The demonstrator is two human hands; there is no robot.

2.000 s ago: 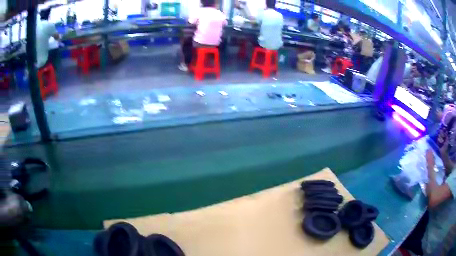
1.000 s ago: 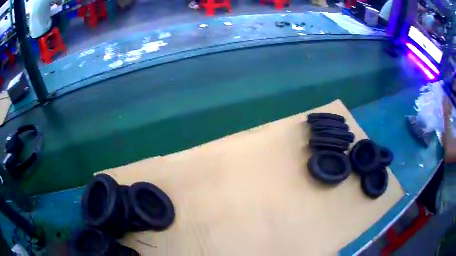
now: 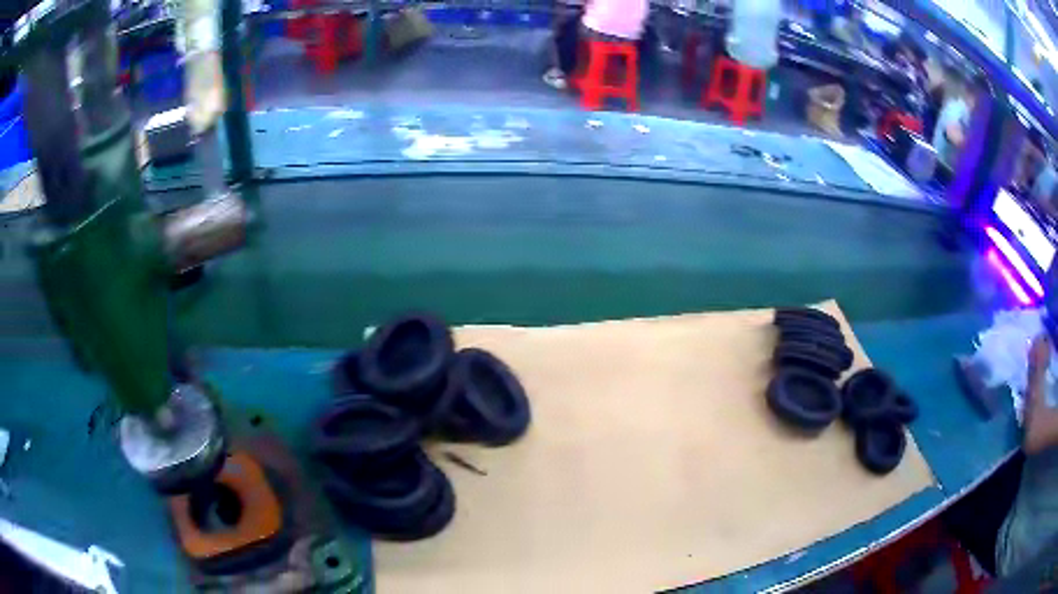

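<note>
Neither of my hands is in view. Black ear cushions (image 3: 487,397) lie in a loose pile on the left part of a tan cardboard sheet (image 3: 627,464). A smaller group of ear cushions (image 3: 803,398) lies at the sheet's right end, several of them stacked in a leaning row. A green hand press (image 3: 110,290) stands at the left. Its round silver ram head (image 3: 172,439) is over an orange-brown fixture (image 3: 229,507) with a dark opening. A small dark strip (image 3: 465,463) lies on the cardboard beside the left pile.
A green conveyor belt (image 3: 522,238) runs behind the cardboard. At the right edge, another person's arm (image 3: 1040,400) is beside a whitish plastic bag (image 3: 1007,348). Red stools (image 3: 611,74) and seated people are across the belt. A worn metal lever hub (image 3: 209,229) sticks out from the press.
The view has swung left, so the press has come into view and the cushions appear further right. The headphones seen at the left earlier no longer show.
</note>
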